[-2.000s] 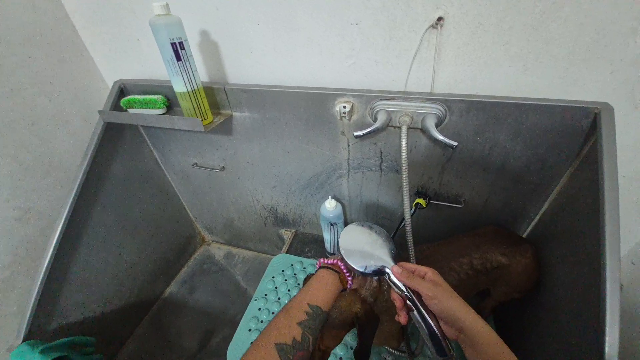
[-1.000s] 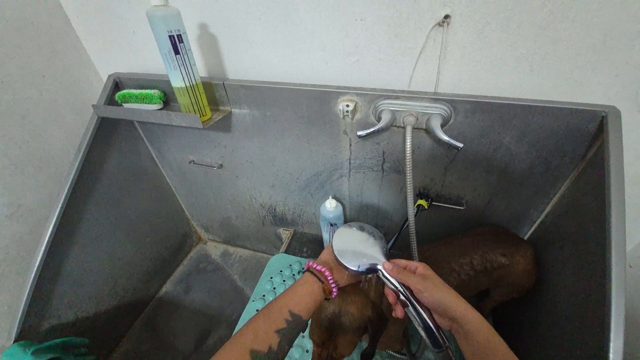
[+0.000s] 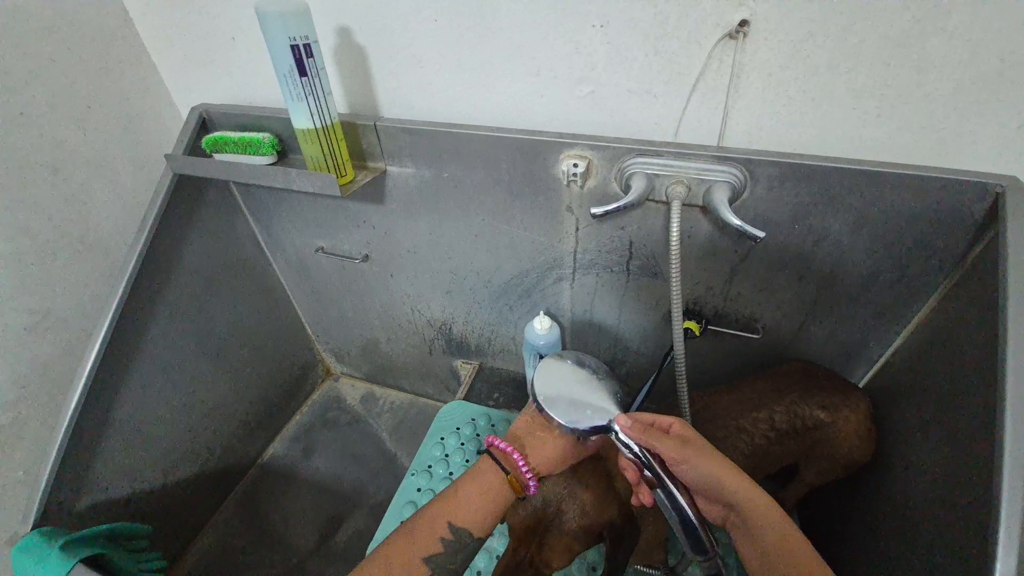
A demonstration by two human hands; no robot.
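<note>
My right hand (image 3: 680,460) grips the handle of a chrome handheld shower head (image 3: 580,392), its face turned down. My left hand (image 3: 552,440), with a pink beaded bracelet (image 3: 512,464) at the wrist, rests at the head of a brown dog (image 3: 784,416), just below the shower head; its fingers are mostly hidden. The dog stands on a teal bath mat (image 3: 440,448) with its body toward the right wall. Behind the shower head is a blue squeeze bottle (image 3: 542,340). A metal hose (image 3: 678,304) hangs down from the mixer tap (image 3: 680,176).
Steel tub walls (image 3: 480,224) surround the dog. On the upper left shelf (image 3: 256,172) are a green-bristled brush (image 3: 240,146) and a tall bottle of yellow liquid (image 3: 308,104). A teal rubber glove (image 3: 88,550) lies at the lower left. A dark leash (image 3: 652,380) runs to a wall bar (image 3: 736,332).
The dog's head, low between my arms, shows more plainly than two seconds ago. The shower head stays in my right hand, over my left hand.
</note>
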